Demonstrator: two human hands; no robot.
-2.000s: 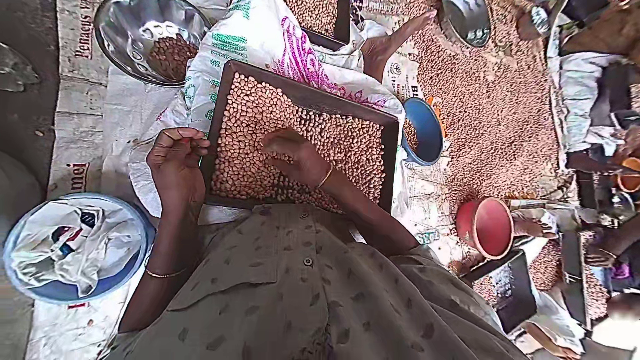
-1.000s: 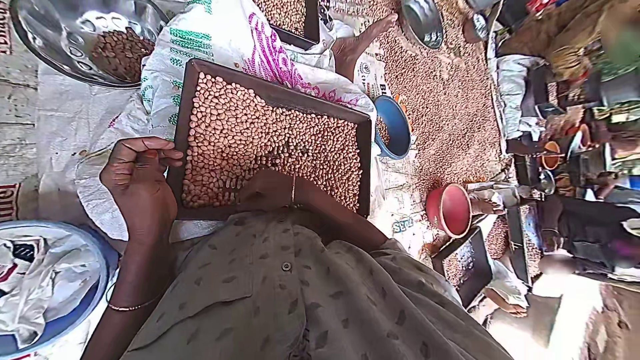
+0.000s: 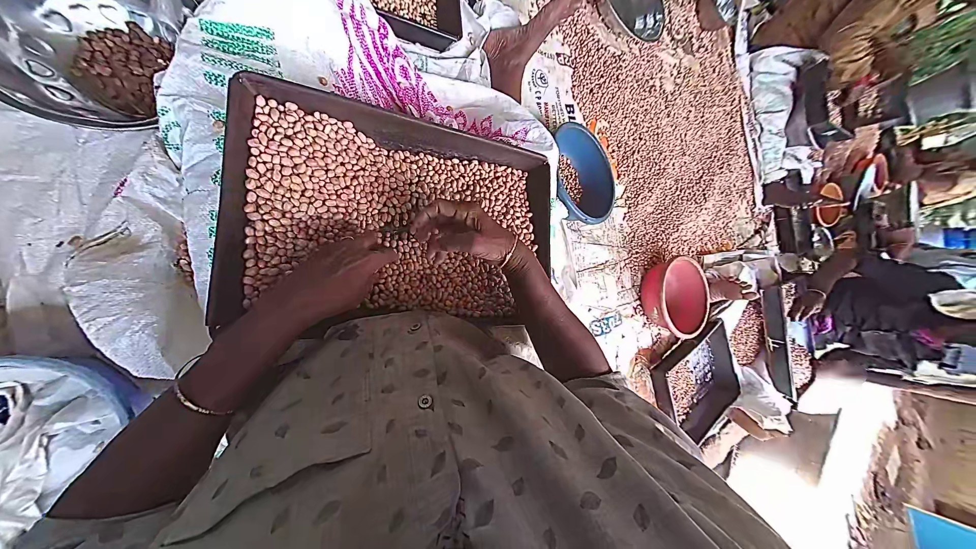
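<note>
A dark rectangular tray (image 3: 385, 130) lies in front of my body, its floor covered with a layer of pinkish-brown nuts or beans (image 3: 305, 171). My left hand (image 3: 335, 274) is over the lower middle of the tray, its fingers bent and pointing right at the nuts. Close to it, my right hand (image 3: 461, 232) hovers over or touches the nuts with curled, slightly parted fingers. The fingertips of both hands nearly meet; whether a nut is pinched between them cannot be seen. Each wrist wears a thin bracelet.
A metal bowl (image 3: 46, 99) with darker nuts stands upper left, a blue tub (image 3: 99, 381) with white sacking lower left. Right of the tray are a blue bowl (image 3: 587, 171), a red bowl (image 3: 684, 297) and nuts spread on the ground (image 3: 656, 130). Other people sit at far right near more trays.
My left hand has left the tray's left edge and moved right over the nuts. My right hand has lifted from the near part of the tray, its fingers now in sight.
</note>
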